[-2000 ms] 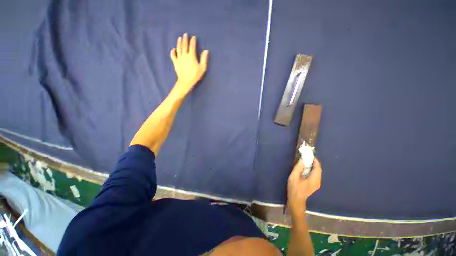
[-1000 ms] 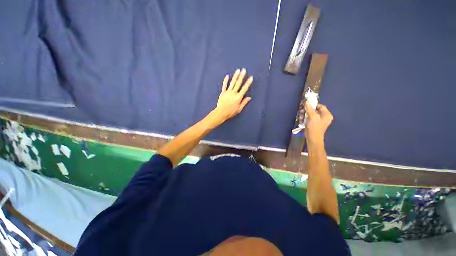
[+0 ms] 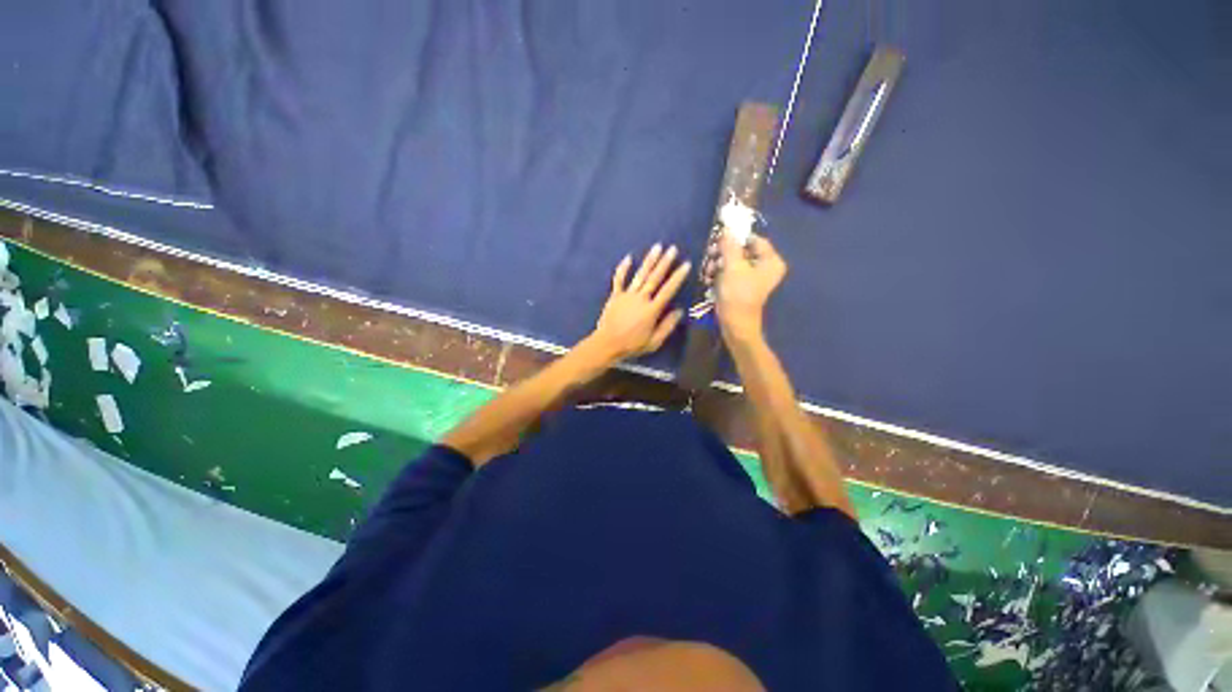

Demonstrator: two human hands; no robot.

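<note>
Dark navy fabric [image 3: 446,203] covers the table, with soft folds at its left. My right hand [image 3: 746,281] grips a long flat brown metal weight [image 3: 747,156] by its white wrapped middle [image 3: 736,223]. The weight lies over or just above the fabric, left of the whitish edge line [image 3: 797,92]; its lower end reaches the table's near edge. My left hand [image 3: 642,308] rests flat on the fabric just left of the weight, fingers apart, holding nothing. A second, shorter metal weight [image 3: 854,129] lies on the fabric to the right of the line.
The brown wooden table edge [image 3: 311,314] and whitish fabric edge run along my front. Below is a green floor [image 3: 270,433] with white and dark scraps. Light blue cloth [image 3: 162,534] lies at the lower left, beside another brown edge.
My right hand has moved the long weight left, from right of the white line to its left side. My left hand has come nearer the table edge and stays flat. The view has shifted.
</note>
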